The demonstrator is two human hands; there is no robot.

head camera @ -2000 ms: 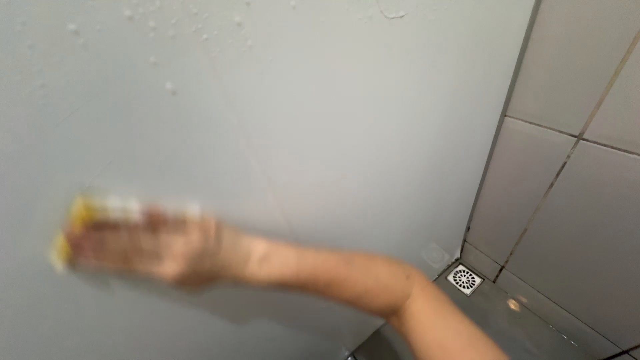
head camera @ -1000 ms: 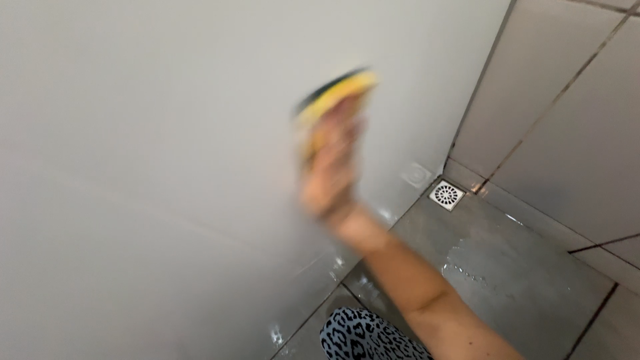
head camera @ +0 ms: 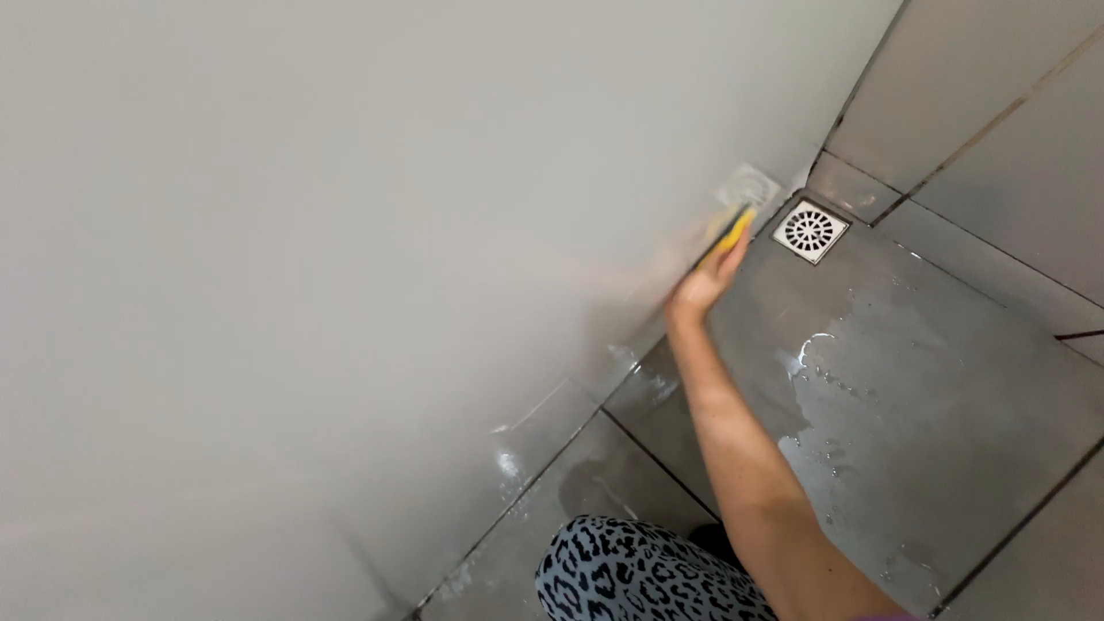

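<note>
My right hand holds a yellow sponge with a dark scouring side. The dark side lies against the smooth grey wall panel, low down near its bottom edge, a little left of the floor drain. My fingers are spread along the yellow side. A faint reflection of the hand, the sponge and the drain shows in the panel. My left hand is out of view.
A square white drain grate sits in the corner of the grey tiled floor, which is wet with puddles and drops. Tiled wall rises at the right. My knee in leopard-print cloth is at the bottom.
My right hand, with the sponge in it, has moved from the left part of the panel across and down to its lower edge near the drain. The view has shifted towards the floor.
</note>
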